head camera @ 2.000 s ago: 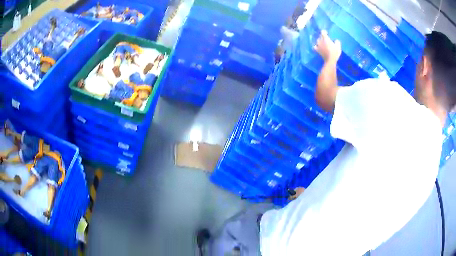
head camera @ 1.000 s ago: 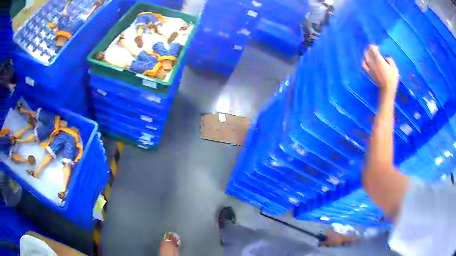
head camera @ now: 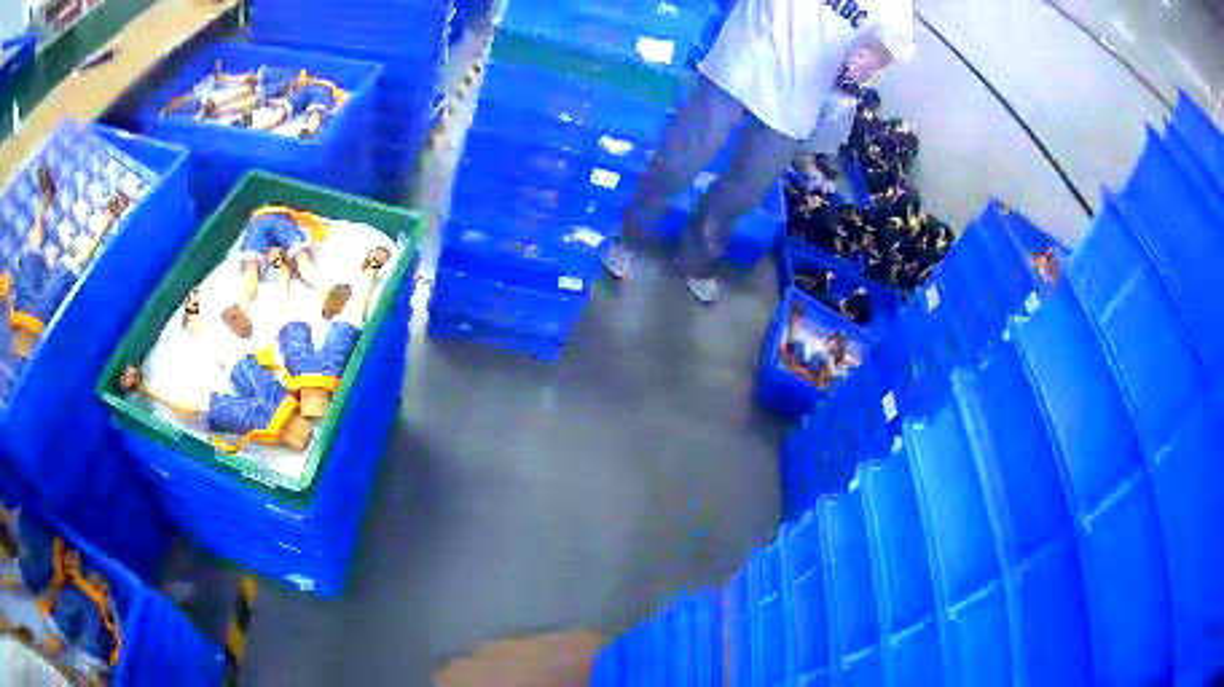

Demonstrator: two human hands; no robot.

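Observation:
Neither of my hands is in view. The nearest things are a tall leaning stack of blue turnover trays (head camera: pixel 926 537), which fills the lower right, and a green tray (head camera: pixel 363 403) on a stack of blue trays at left. The green tray has a white liner (head camera: pixel 222 322). On it lie figure lower bodies with blue shorts (head camera: pixel 248 396), tan legs and yellow-orange sashes. Another blue tray (head camera: pixel 168 161) at far left holds more lower bodies, and one at the bottom left corner is cut off by the edge.
A person (head camera: pixel 792 81) in a white shirt and grey trousers stands at the back. Dark figure parts (head camera: pixel 873 201) are heaped beside them, near a small blue crate (head camera: pixel 785 383). A blue tray stack (head camera: pixel 503 228) stands at back centre. Brown cardboard (head camera: pixel 530 664) lies on the floor (head camera: pixel 577 456).
The view has shifted. The person whose arm was against the tall tray stack at right is out of the picture there. A standing person and the dark parts now show at the back.

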